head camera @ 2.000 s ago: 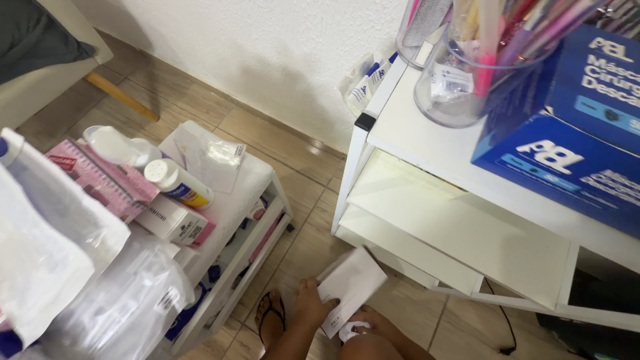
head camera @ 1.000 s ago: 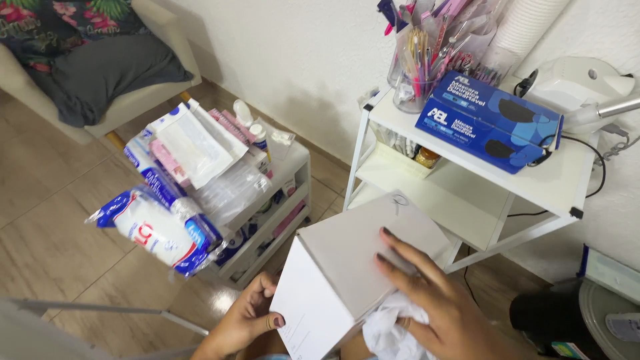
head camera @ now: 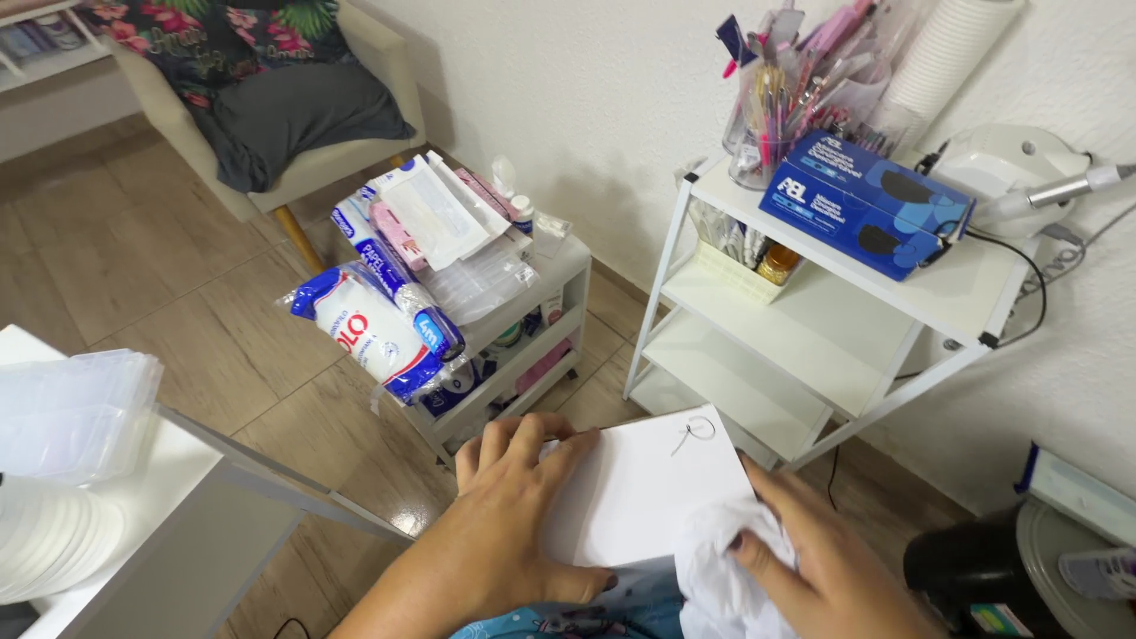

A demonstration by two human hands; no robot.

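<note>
A white box [head camera: 652,488] with a small pen mark near its far right corner is held low in front of me. My left hand [head camera: 515,506] grips it from the left, its fingers over the far left edge and its thumb at the near edge. At the right side, my right hand [head camera: 790,541] holds the box together with a crumpled white cloth or wipe [head camera: 732,555], which lies against the box's near right corner. The undersides of the box and most of the right fingers are hidden.
A white cart [head camera: 568,266] carries packets, a paper roll box and a cotton bag [head camera: 368,324]. At right, a white shelf unit [head camera: 941,302] holds a blue mask box [head camera: 865,204], tool cups and a nail drill [head camera: 1003,177]. A black bin [head camera: 967,559] stands lower right, an armchair [head camera: 382,62] behind, a white table [head camera: 177,461] left.
Two seconds ago the white box was low by the shelf unit; it was then raised between both hands. Since one second ago, my left hand has moved onto its top. The view has shifted.
</note>
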